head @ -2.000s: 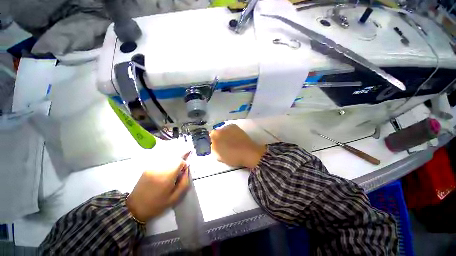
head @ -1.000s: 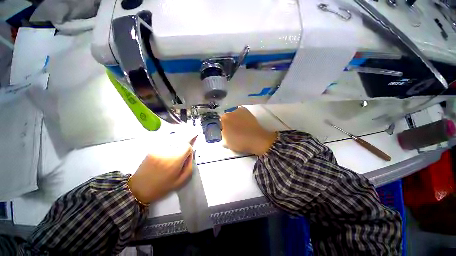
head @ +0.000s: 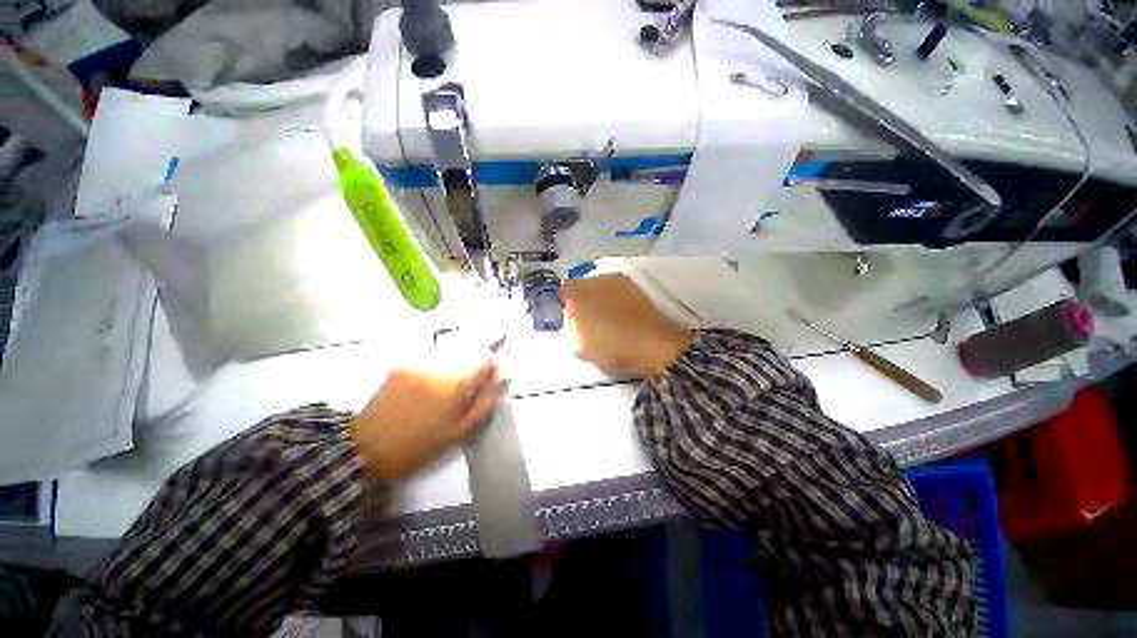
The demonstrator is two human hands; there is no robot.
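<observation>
A narrow grey fabric strip (head: 501,480) runs from the needle area down over the table's front edge. The lockstitch machine (head: 561,100) stands over it. The presser foot area (head: 545,299), with a grey-blue attachment, is partly lost in lamp glare. My left hand (head: 430,411) is closed on the strip in front and left of the needle; a small dark tip shows at its fingers, too unclear to name. My right hand (head: 621,327) lies just right of the attachment, its fingertips hidden, so I cannot tell whether it holds anything.
A green sewing lamp (head: 389,243) hangs left of the needle. White pattern sheets (head: 75,337) lie far left. A brown-handled tool (head: 900,371) and a thread spool (head: 1025,339) lie right. Long tweezers (head: 860,115) rest on the machine head. A blue crate (head: 989,548) is below.
The camera view has shifted, moving the machine in the picture. Both hands stay close to the needle, and the strip's lower end hangs slightly differently over the edge.
</observation>
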